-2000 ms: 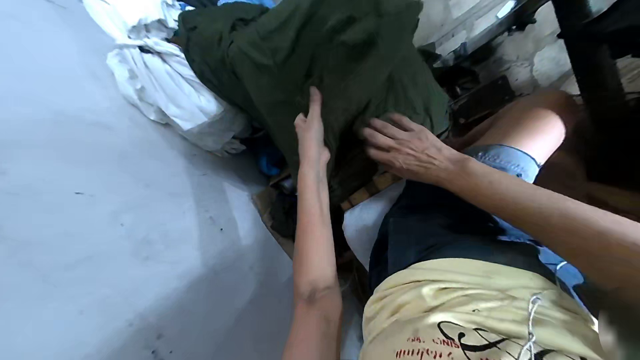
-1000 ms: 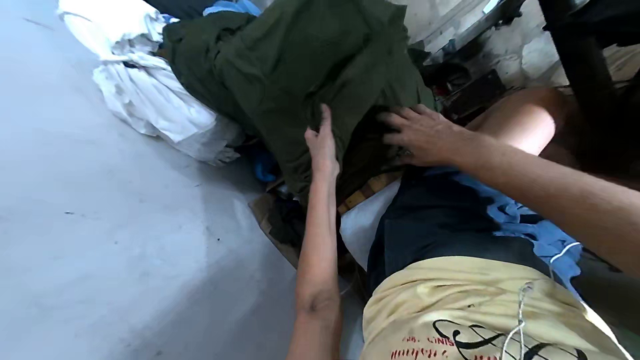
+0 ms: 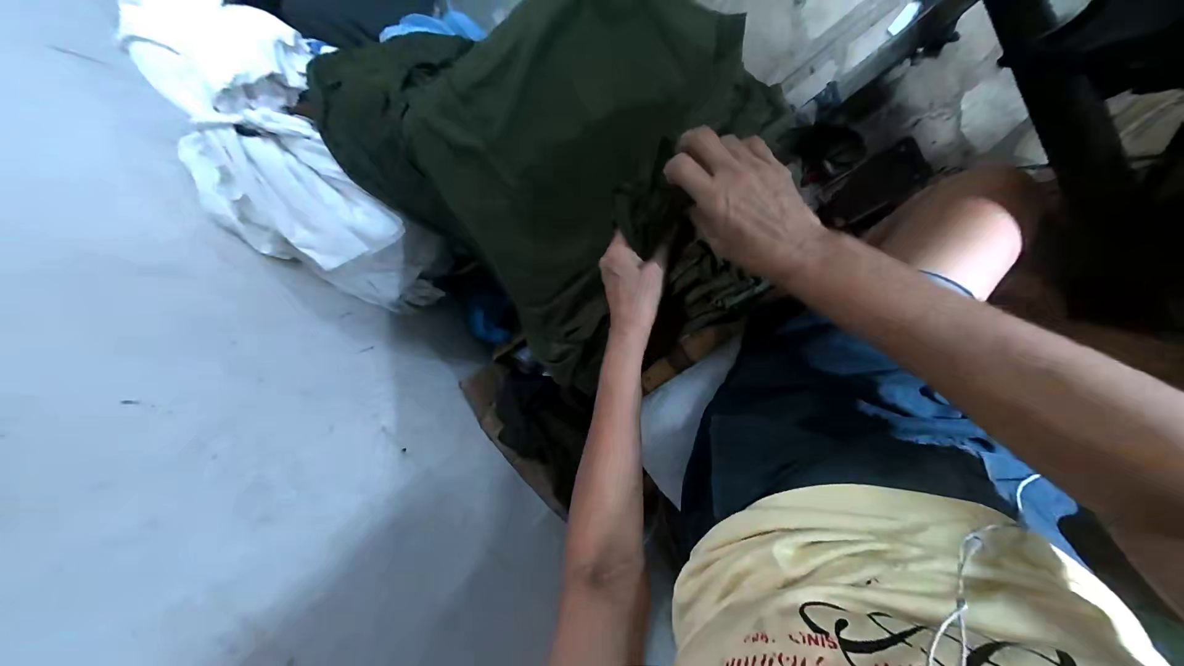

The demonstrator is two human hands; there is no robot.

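Note:
A dark green cloth garment (image 3: 573,139) lies spread over a pile at the top middle of the head view. My left hand (image 3: 632,282) pinches a fold of it near its lower edge, thumb and fingers closed on the cloth. Just above and to the right, my right hand (image 3: 735,199) has its fingers curled on a bunched part of the same garment. The fingertips of the right hand are partly hidden by the cloth. Beneath the hands, more dark, crumpled green cloth (image 3: 712,282) shows.
White cloth bundles (image 3: 287,190) lie left of the garment, beside a pale grey wall or floor surface (image 3: 231,444). A cardboard edge (image 3: 499,435) and a woven strip (image 3: 689,356) show below. A black metal frame (image 3: 1064,120) stands at the upper right.
My right hand has gone from lying spread on the green cloth to curling its fingers on a bunched part. My left hand's raised thumb has come down onto a fold.

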